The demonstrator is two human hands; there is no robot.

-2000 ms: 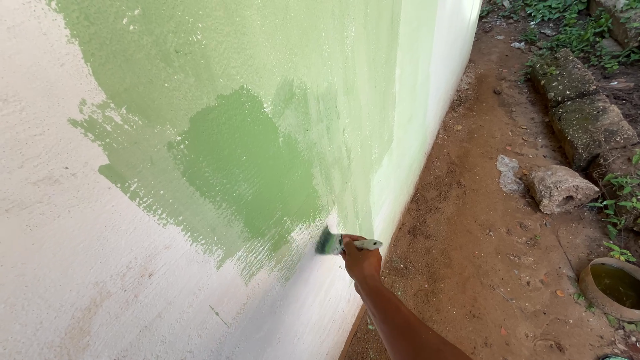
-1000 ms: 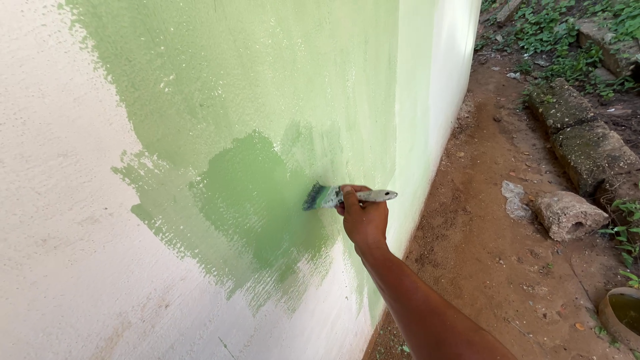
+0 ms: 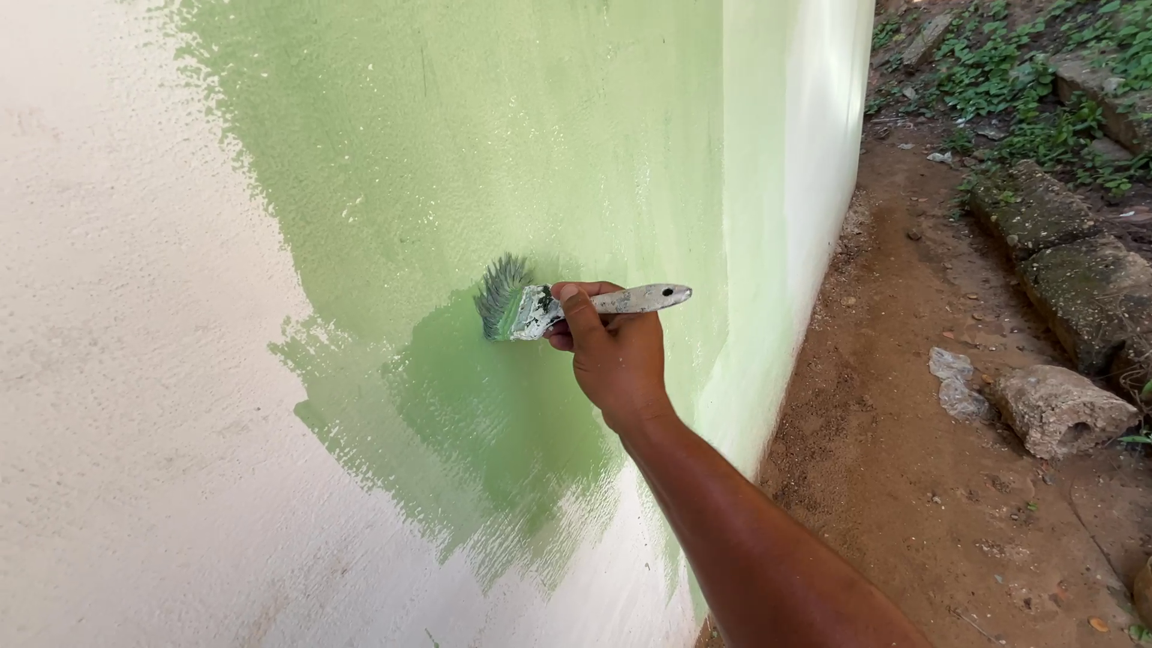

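Note:
My right hand (image 3: pixel 621 355) grips a paintbrush (image 3: pixel 540 310) by its ferrule end, with the paint-spotted handle pointing right. The splayed dark bristles, smeared with green paint, press on the plastered wall (image 3: pixel 135 405). Around and above the brush spreads a patch of light green paint (image 3: pixel 504 162); a darker green area (image 3: pixel 513 414) lies just below the bristles. The wall's left and lower parts are whitish. My left hand is not in view.
A brown dirt path (image 3: pixel 900 504) runs along the wall's foot on the right. On it lie a broken stone block (image 3: pixel 1062 409) and a crumpled clear plastic piece (image 3: pixel 956 382). Rough blocks (image 3: pixel 1080 279) and green plants (image 3: pixel 999 72) edge the path.
My right hand has moved up the wall with the brush, from the lower edge of the green paint to above the darker area. The darker green area now reaches lower.

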